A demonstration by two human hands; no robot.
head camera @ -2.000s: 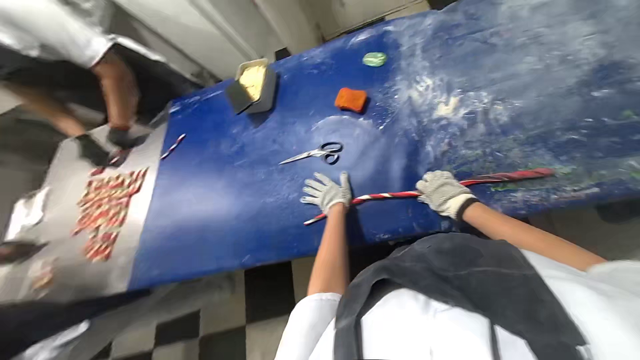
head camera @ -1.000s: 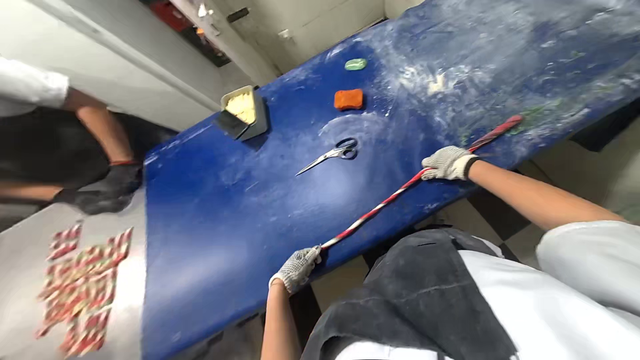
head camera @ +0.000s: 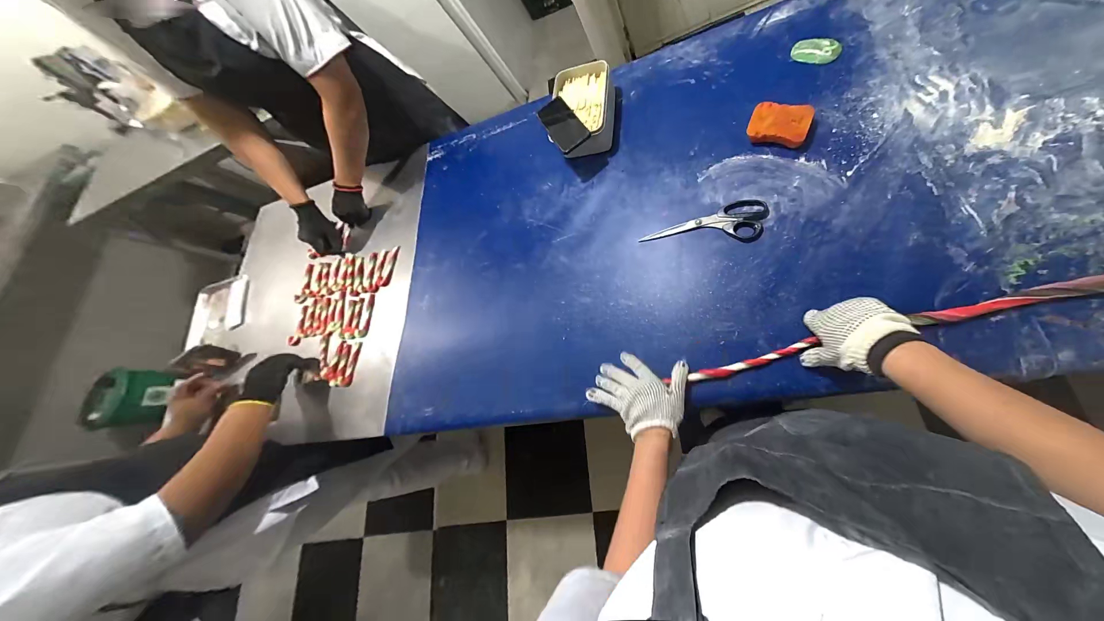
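A twisted red and white candy rope point(head camera: 749, 364) lies along the near edge of the blue table, thicker and darker toward the right. My left hand point(head camera: 640, 394), in a pale knit glove, rests over the rope's thin left end with its fingers spread. My right hand point(head camera: 849, 334), gloved the same way, lies over the rope further right, its fingers bent; whether it grips the rope is hidden. Black-handled scissors point(head camera: 714, 222) lie beyond my hands, their blades pointing left. An orange block point(head camera: 780, 124) and a green and white piece point(head camera: 816, 51) sit farther back.
A container of yellowish pieces point(head camera: 585, 97) stands at the table's back edge, a dark flat piece against it. On the metal surface point(head camera: 404, 226) at left lie rows of small candy canes point(head camera: 332, 316). Two co-workers' black-gloved hands are among them. White powder marks the blue table's right side.
A second ago my left hand held the rope's end beyond the table's near edge; now it is over the table with fingers spread. A co-worker's gloved hand now shows at the lower left. The view has shifted.
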